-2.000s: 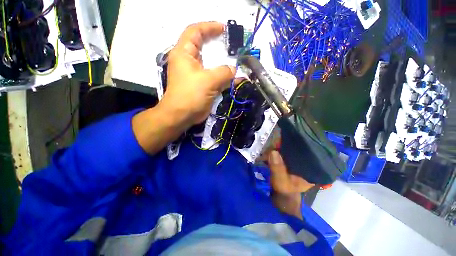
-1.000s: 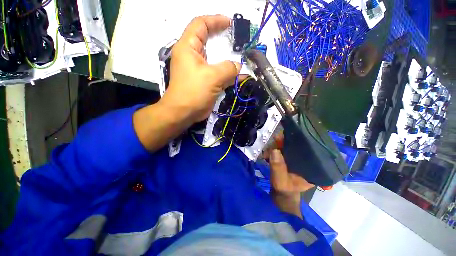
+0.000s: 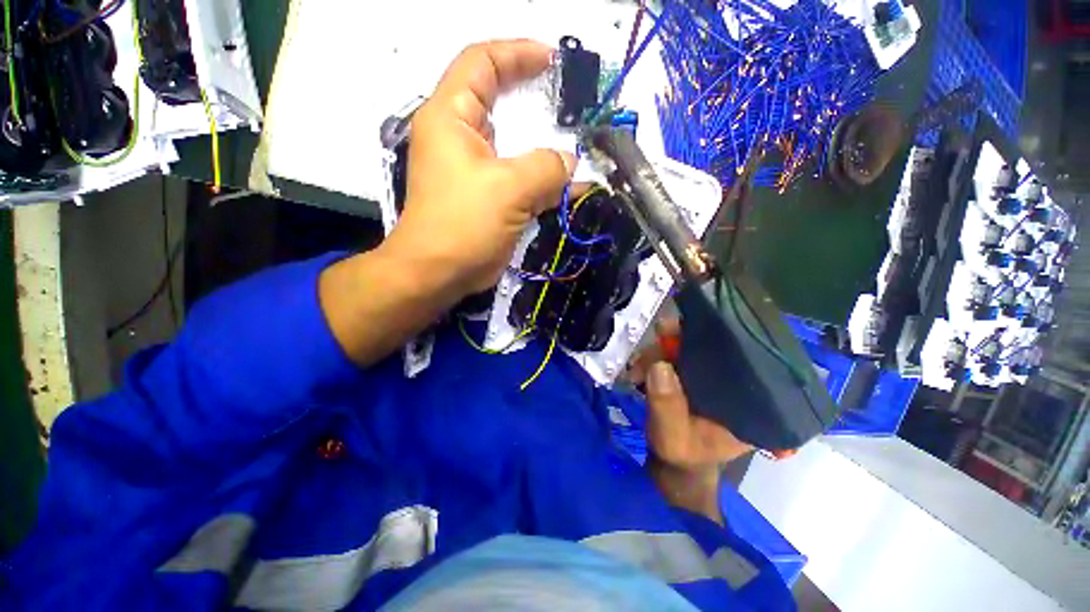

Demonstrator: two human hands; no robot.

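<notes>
My left hand (image 3: 460,197) holds a small white end panel (image 3: 524,123) between thumb and forefinger. The panel carries a black switch block (image 3: 577,81), a green board strip and a blue component (image 3: 623,118). My right hand (image 3: 684,430) grips the dark teal soldering gun (image 3: 741,365) near its orange-red trigger. The gun's metal nose (image 3: 651,197) points up-left, its tip at the lower end of the black block; exact contact cannot be told. Below lies the white power strip housing (image 3: 634,329) with black inserts, blue wires and a yellow-green wire (image 3: 540,313), partly hidden by my left hand.
A white board (image 3: 347,108) lies under the work. Blue lead wires (image 3: 765,72) are piled at upper right beside a dark brown coil (image 3: 865,144). Rows of white panels (image 3: 998,263) and a blue bin (image 3: 873,401) are at right. Another housing (image 3: 221,108) is at upper left.
Since the first frame, the panel and the gun's nose have shifted slightly up and right together. Since the second frame, the gun's tip has moved very slightly; both hands keep their holds.
</notes>
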